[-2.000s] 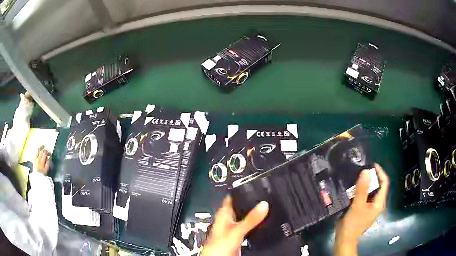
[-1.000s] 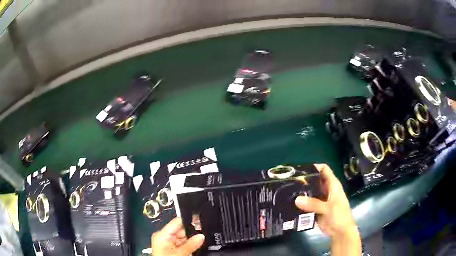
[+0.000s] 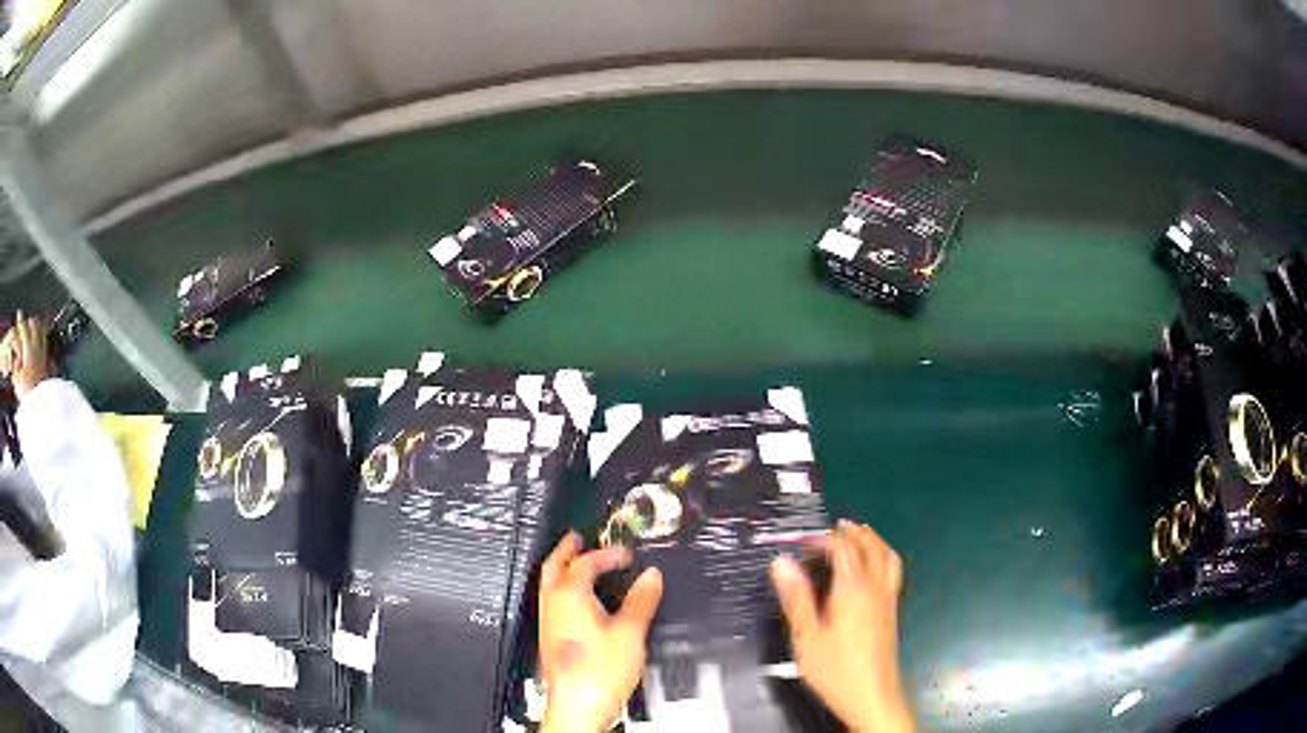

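A black flat carton blank point(image 3: 712, 494) with a ring picture and pale end flaps lies on the centre pile, its near end blurred. My left hand point(image 3: 599, 616) is at its left edge, thumb over the printed face. My right hand point(image 3: 843, 609) grips its right edge the same way. I cannot tell whether the blank is lifted off the pile.
Two more stacks of blanks point(image 3: 452, 573) point(image 3: 261, 501) stand left. Formed cartons point(image 3: 1244, 494) are heaped at far right. Separate cartons point(image 3: 896, 226) point(image 3: 530, 236) lie on the green belt point(image 3: 702, 272). A neighbouring worker's white sleeve point(image 3: 79, 530) is at left.
The formed carton that was between my hands has left them. Both hands are now on a flat blank at the centre pile. The view has swung back left since one second ago.
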